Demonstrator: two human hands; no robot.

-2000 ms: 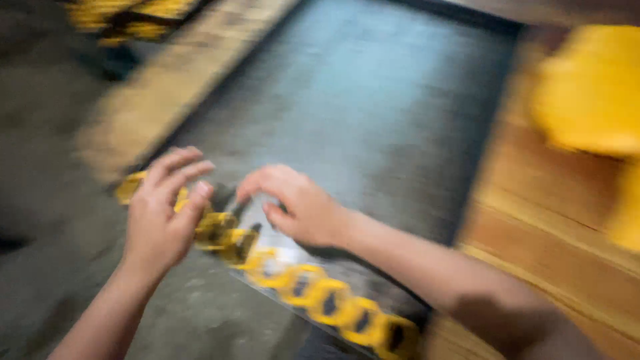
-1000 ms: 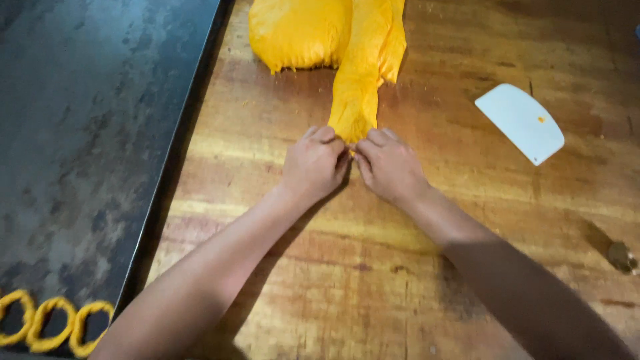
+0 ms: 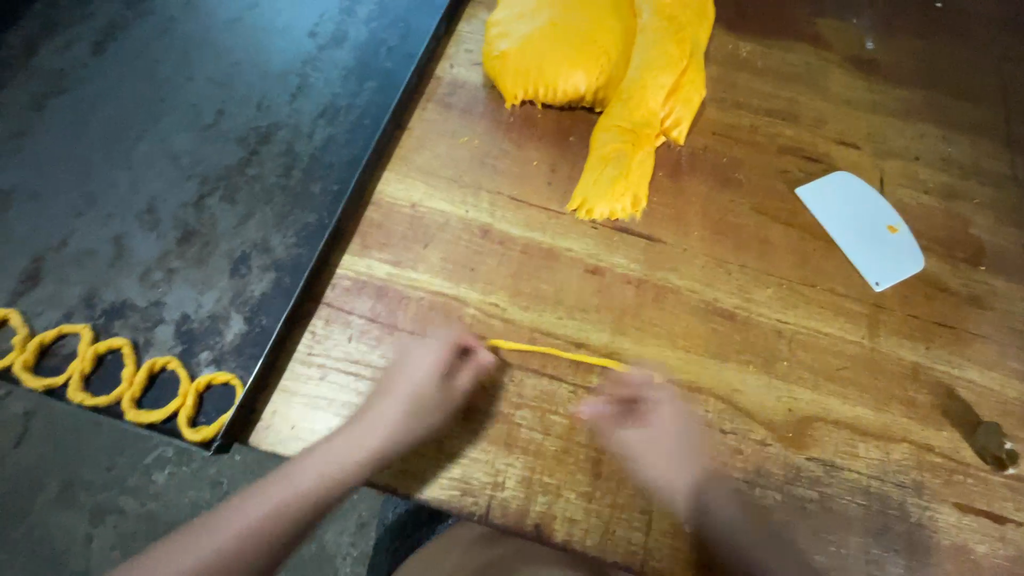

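Note:
A thin strand of yellow dough (image 3: 556, 352) stretches between my two hands, low over the wooden table. My left hand (image 3: 436, 372) pinches its left end. At its right end my right hand (image 3: 648, 424), blurred, has its fingers closed on the strand. Beyond them lies a large mass of yellow dough (image 3: 560, 52), with a long flap of dough (image 3: 620, 172) beside it whose near end is ragged. Several dough rings (image 3: 104, 372) sit in a row, touching or nearly so, along the near edge of the dark metal tray (image 3: 320, 256) at the left.
A white plastic dough scraper (image 3: 864, 228) with a bit of dough on it lies on the wooden table (image 3: 760, 320) at the right. A small dark metallic object (image 3: 992, 446) is near the right edge. The tray's raised rim runs along the table's left side.
Both hands were over the tray's ring row, then at the near end of the dough flap. Now they are nearer to me and farther apart, with a strand of dough between them.

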